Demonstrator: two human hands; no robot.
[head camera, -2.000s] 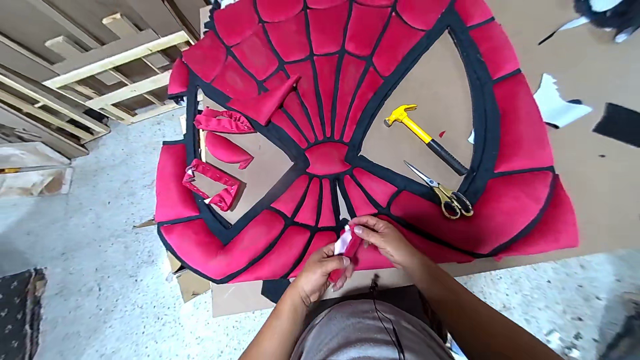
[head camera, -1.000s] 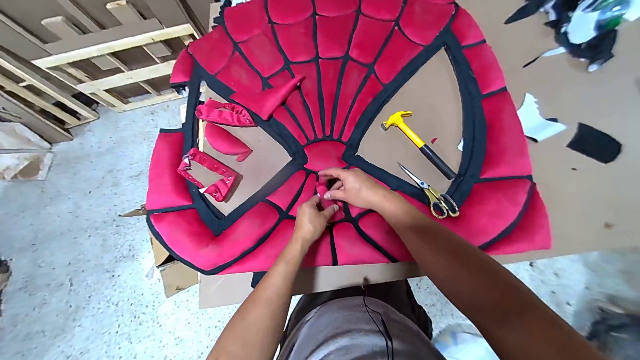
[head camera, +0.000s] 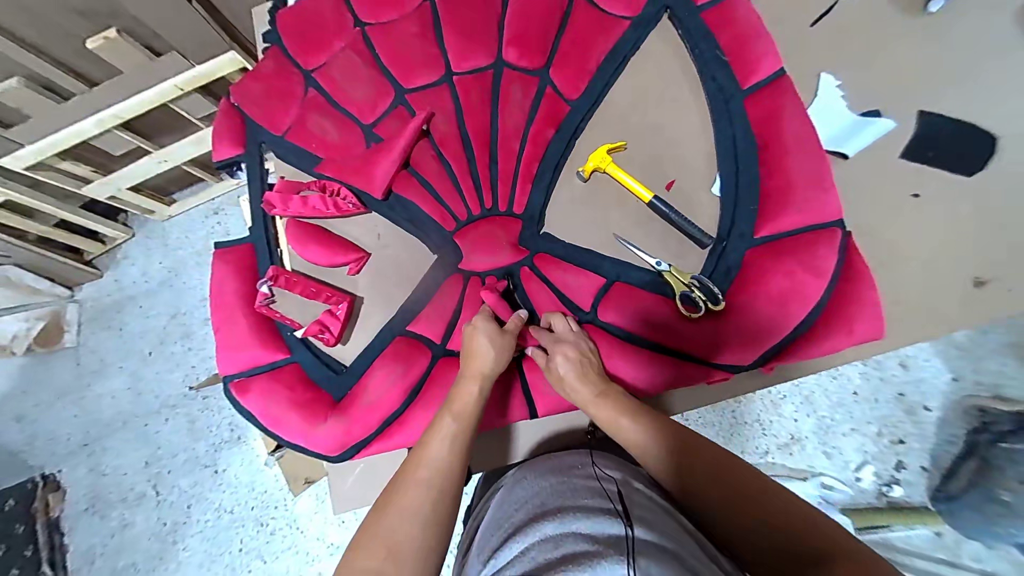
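Observation:
A padded red fabric panel with black web lines and two eye-shaped openings (head camera: 672, 344) lies on a brown board. Between my hands, a small red padded piece (head camera: 498, 302) sits over a dark gap just below the panel's central red oval. My left hand (head camera: 490, 342) grips this piece at its left side. My right hand (head camera: 566, 356) has its fingertips on its lower end. Scissors with gold-coloured handles (head camera: 680, 284) rest on the right opening's lower border. A yellow claw hammer with a black grip (head camera: 640, 190) lies inside that opening.
Loose red padded pieces (head camera: 326, 244) and a red fabric-wrapped frame (head camera: 340, 316) lie at the left opening. A pointed red piece (head camera: 376, 164) rests above them. White scrap (head camera: 848, 120) and black scrap (head camera: 950, 144) are on the board (head camera: 952, 240). Wooden frames (head camera: 120, 164) stand at the left.
My hands have moved from the panel's lower edge, where they held the small piece, up to the gap below the central oval. The piece is now down at the gap.

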